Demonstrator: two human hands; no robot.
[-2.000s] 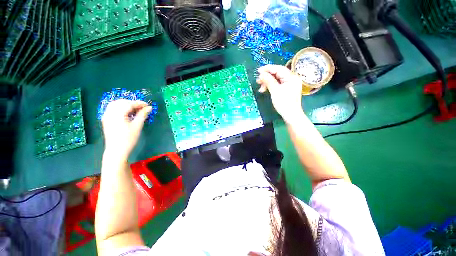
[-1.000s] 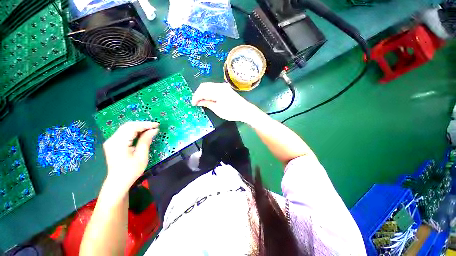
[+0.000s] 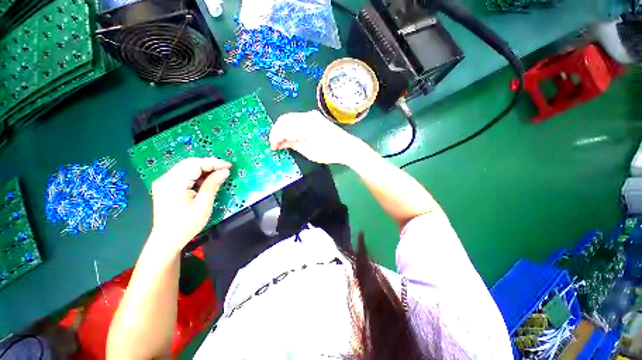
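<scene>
The green circuit board [image 3: 243,140] lies tilted on a black fixture in front of me, with a few small blue components on its upper part. My left hand [image 3: 190,197] is over the board's left part, thumb and forefinger pinched together; whether a component is between them is too small to tell. My right hand [image 3: 306,137] is at the board's right edge, fingers bent down over it; its fingertips touch or nearly touch the board, and what they hold is hidden. One loose pile of blue components [image 3: 86,197] lies left of the board, another [image 3: 271,56] beyond it.
A round tin [image 3: 348,88] stands right of the board. Beyond are a black fan [image 3: 167,53], a clear plastic bag [image 3: 299,17] and a black soldering station [image 3: 408,53] with a cord. Stacked boards [image 3: 46,53] and a single board [image 3: 15,232] are left. A red stool [image 3: 574,81] and blue bin [image 3: 538,281] are right.
Both hands have moved from the two component piles to the board. Small blue components now show on the board. The view has swung to the right.
</scene>
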